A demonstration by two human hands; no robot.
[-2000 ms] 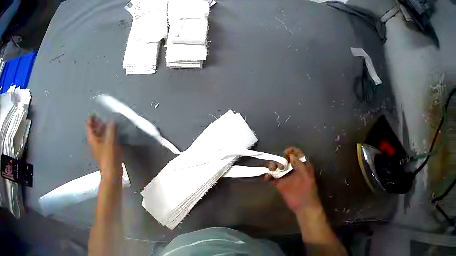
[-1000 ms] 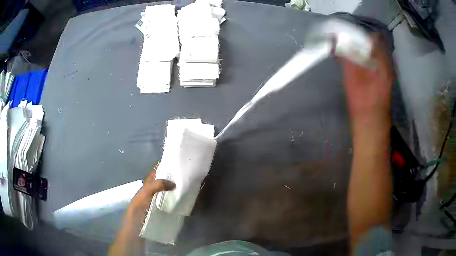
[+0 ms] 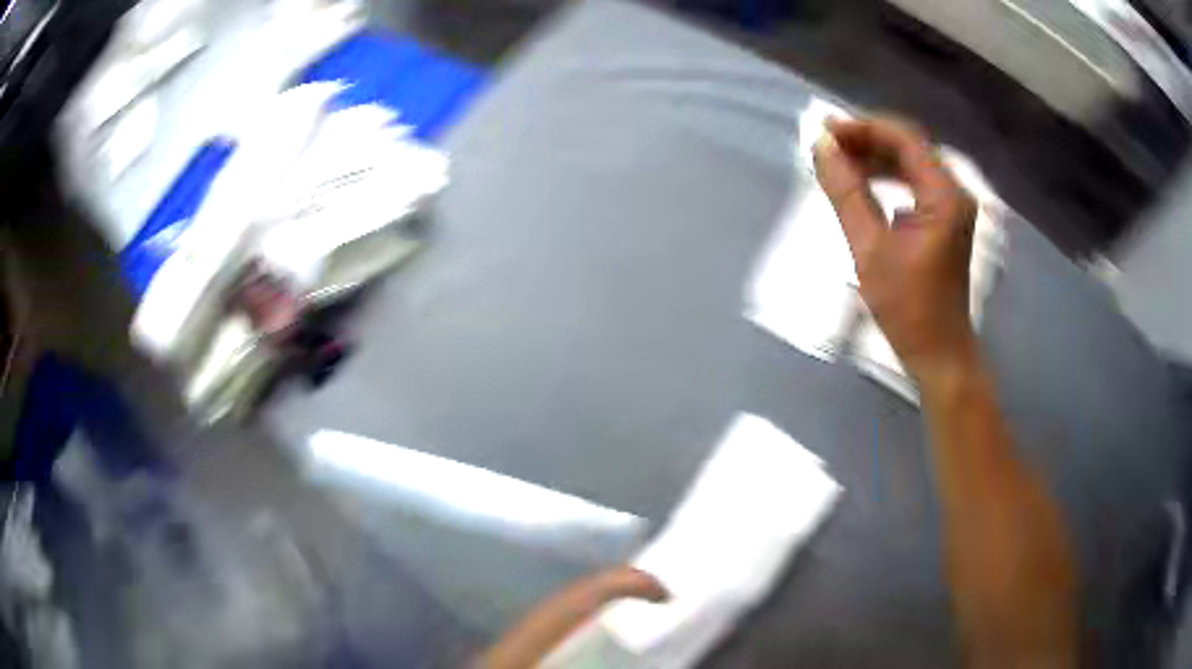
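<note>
The stack of white fabric pieces (image 3: 752, 523) lies tilted at the near edge of the grey table. My left hand (image 3: 588, 612), partly cut off by the bottom edge, grips its near end, thumb on top. My right hand (image 3: 902, 242) is over the smaller folded white bundles (image 3: 797, 288) at the far side, thumb and forefinger tips close together. Blur and the white behind hide whether it holds anything. The tie strip cannot be made out. The pressing template (image 3: 458, 484) lies left of the stack, its right end near it.
Blue crate (image 3: 412, 85) at the left carries heaped white pieces (image 3: 347, 196). A dark object, likely the smartphone (image 3: 314, 353), lies on the heap's near end. The grey table's (image 3: 575, 261) far edge runs diagonally behind the bundles. The picture is blurred.
The view has swung left, bringing in more of the crate; the iron is out of view. My right hand has left the stretched strip and is over the far bundles. My left hand still holds the stack.
</note>
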